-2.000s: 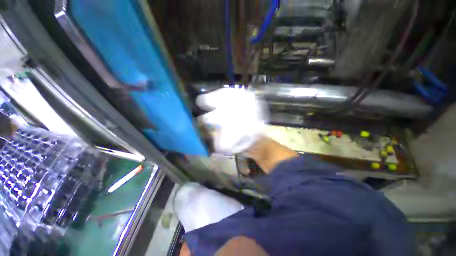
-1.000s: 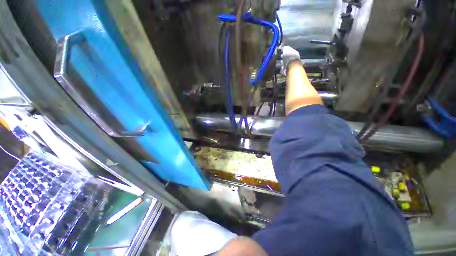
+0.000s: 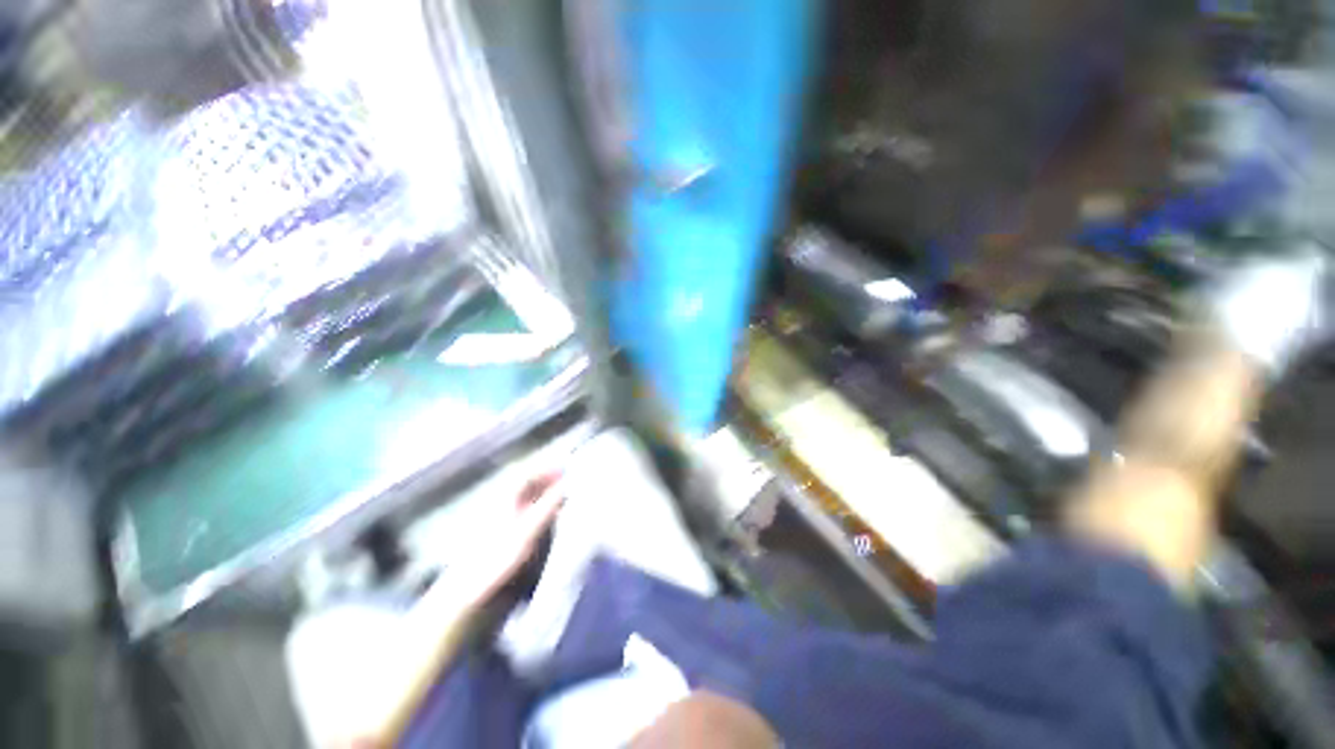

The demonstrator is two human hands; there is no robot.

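The whole view is blurred. My right hand (image 3: 1271, 307), in a white glove, is at the far right among the dark machine parts behind the blue safety door (image 3: 696, 205). Its fingers are too smeared to tell whether it holds anything. My left hand (image 3: 539, 495) is bare and small, beside the front edge of the green-topped bench, partly beside white cloth. Its fingers and any content cannot be made out. The pale cutter (image 3: 501, 348) lies at the right end of the bench top.
Shiny clear trays (image 3: 271, 176) are stacked at the back of the bench (image 3: 278, 461), which has a metal edge. A shiny tie bar (image 3: 1010, 398) crosses the machine opening below my right hand. A pale ledge (image 3: 864, 476) runs along the opening's lower side.
The view has swung left, so the bench and trays show more and the door sits nearer the middle. My right hand now appears at the far right. My left hand has come into view.
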